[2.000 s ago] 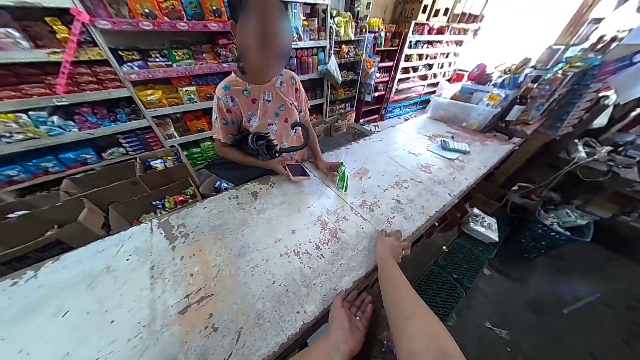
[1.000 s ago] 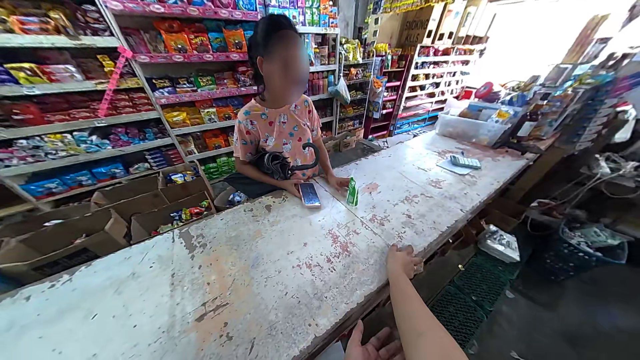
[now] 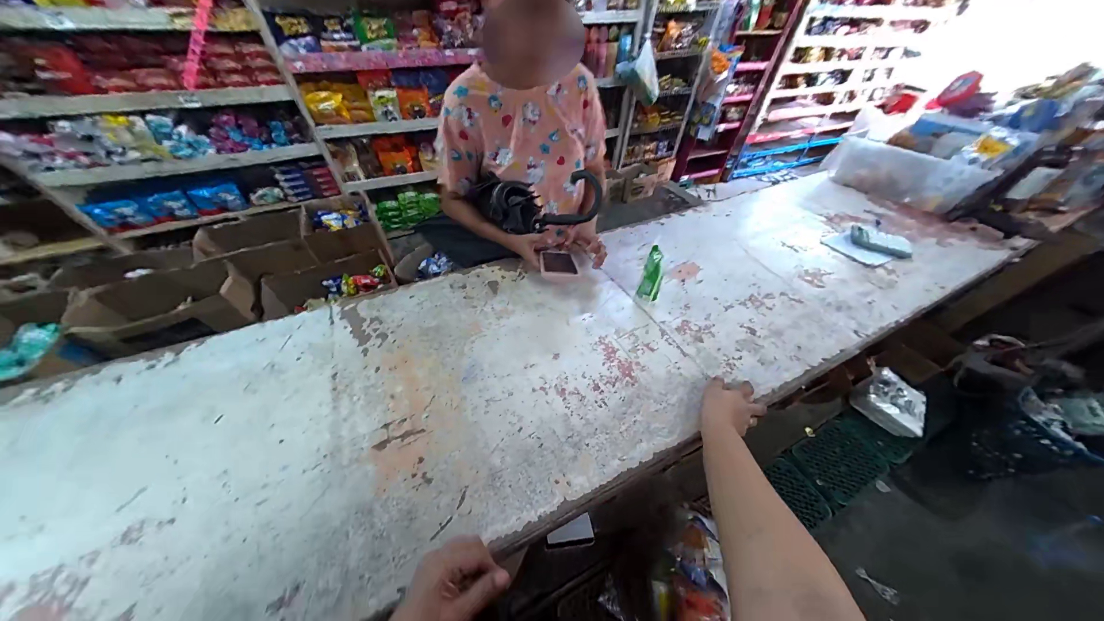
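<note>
My right hand (image 3: 729,405) rests on the near edge of a worn, white-painted counter (image 3: 517,379), fingers curled over it, with a ring on one finger. At the bottom, my left hand (image 3: 457,578) is by the counter's near edge, fingers partly curled and nothing seen in it. Beyond my right hand, a small green packet (image 3: 651,274) stands on the counter. Across from me a person in a patterned pink shirt (image 3: 526,129) holds a phone (image 3: 560,264) at the far edge, with a black umbrella (image 3: 513,204) on one arm.
A calculator (image 3: 881,241) lies on paper farther right, before a clear plastic bin (image 3: 914,168) of goods. Open cardboard boxes (image 3: 155,302) line the counter's far side, with snack shelves (image 3: 207,164) behind. Below on my side are a foil-like package (image 3: 893,403), green crates (image 3: 832,461) and a basket (image 3: 1052,423).
My left hand has moved left along the counter's near edge, away from my right forearm. The person across has drawn a hand back from the green packet to the phone.
</note>
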